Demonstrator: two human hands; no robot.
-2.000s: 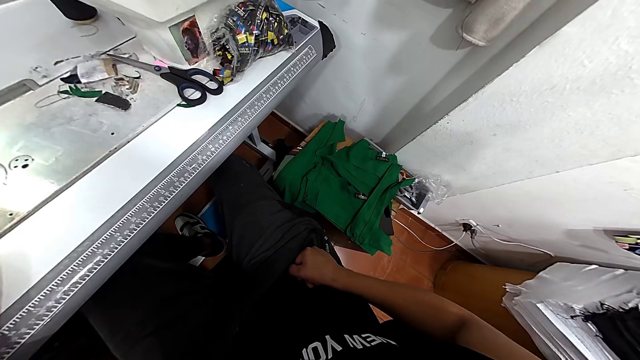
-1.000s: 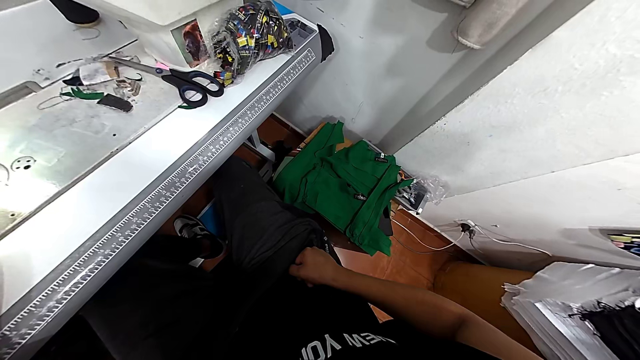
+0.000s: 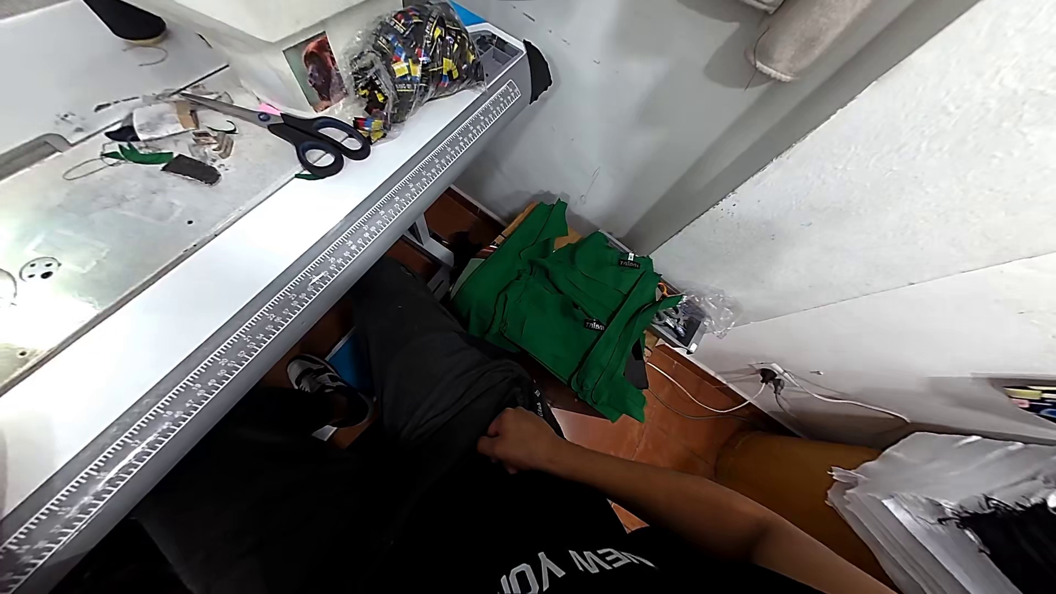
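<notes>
My right hand point(image 3: 518, 440) rests on my lap at the dark trousers point(image 3: 437, 355), its fingers curled against the cloth; whether it grips the fabric is unclear. My left hand is out of sight. Beyond my knee, to the right of my leg, lie green cut fabric pieces point(image 3: 561, 305) with small black labels. On the table at upper left are black-handled scissors point(image 3: 318, 140), closed or nearly so, beside green and dark fabric scraps point(image 3: 191, 168). A clear plastic bag of coloured labels point(image 3: 421, 58) sits right of the scissors.
A measuring tape strip point(image 3: 318, 276) runs along the table's front edge. White cables point(image 3: 701, 400) trail from a wall outlet to the floor. At lower right, a stack of white material point(image 3: 899, 495) stands by a brown rounded object point(image 3: 792, 470). Walls border the right side.
</notes>
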